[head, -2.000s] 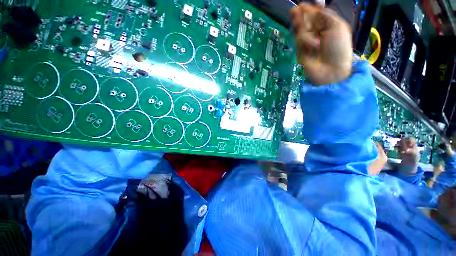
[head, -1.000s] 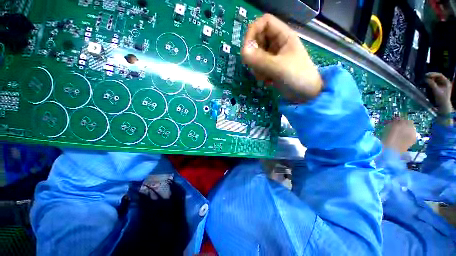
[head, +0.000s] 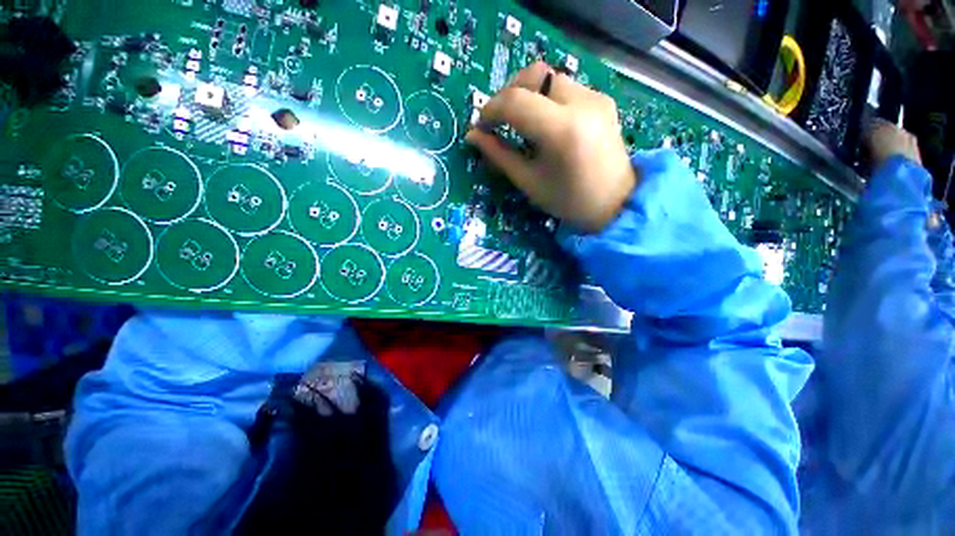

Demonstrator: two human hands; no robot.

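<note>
A large green circuit board (head: 314,283) with rows of white printed circles fills the upper left, its near edge above my lap. Several small white square parts (head: 386,17) stand on it. A tiny blue component (head: 457,222) is beside the circles. My right hand (head: 484,124) is over the board's right part, fingers bent, with the fingertips near a white square part (head: 478,102). A small dark piece shows at the fingers; whether the hand grips anything is unclear. My left sleeve shows at lower left, but my left hand is hidden.
A metal rail (head: 723,92) runs along the far side, with dark bins (head: 723,31) and a yellow ring (head: 787,75) behind it. Another green board (head: 754,178) lies to the right. Another person's hand (head: 890,142) and blue sleeve reach in at far right.
My right hand has moved left and down from the rail side to over the board, with its fingertips at the white parts. The other person's arm at far right has shifted.
</note>
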